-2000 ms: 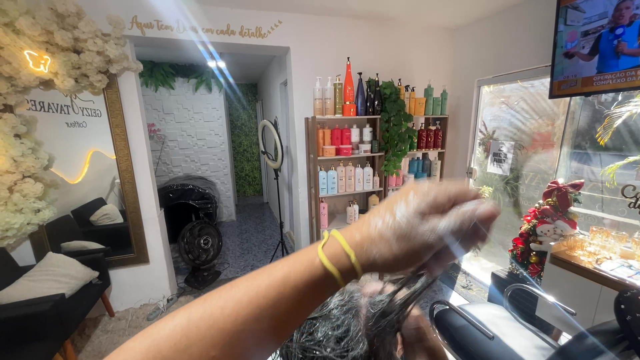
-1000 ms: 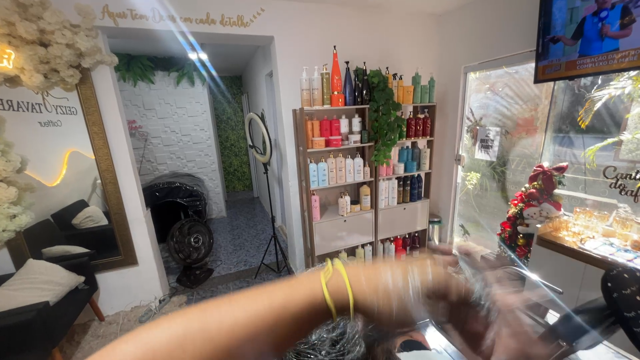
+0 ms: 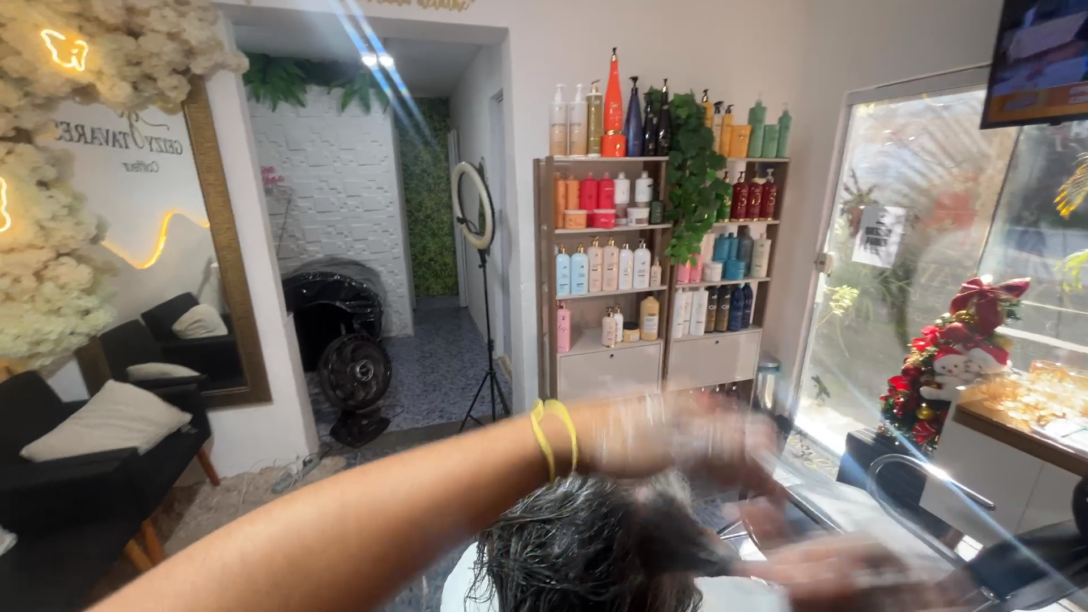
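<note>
A person's dark, wet-looking hair (image 3: 578,544) fills the lower middle of the view, with something white around the shoulders. From the lower left my left forearm, two yellow bands at its wrist, reaches across above the head. My left hand (image 3: 697,438) is over the right side of the hair, too blurred to show its grip. Low at the right, my right hand (image 3: 841,569) is also blurred; a lock of hair (image 3: 688,552) stretches sideways from the head to its fingertips. Whether the fingers are closed on that lock is unclear.
Shelves (image 3: 608,340) of bottles stand ahead. A ring light on a tripod (image 3: 486,340) and a black fan (image 3: 355,374) are left of them. Black armchairs (image 3: 85,484) are at left; a chair's metal armrest (image 3: 931,476) and a wooden counter (image 3: 1028,425) are at right.
My right hand now shows apart from the left, low at the right. More of the head of hair is in view than one second ago.
</note>
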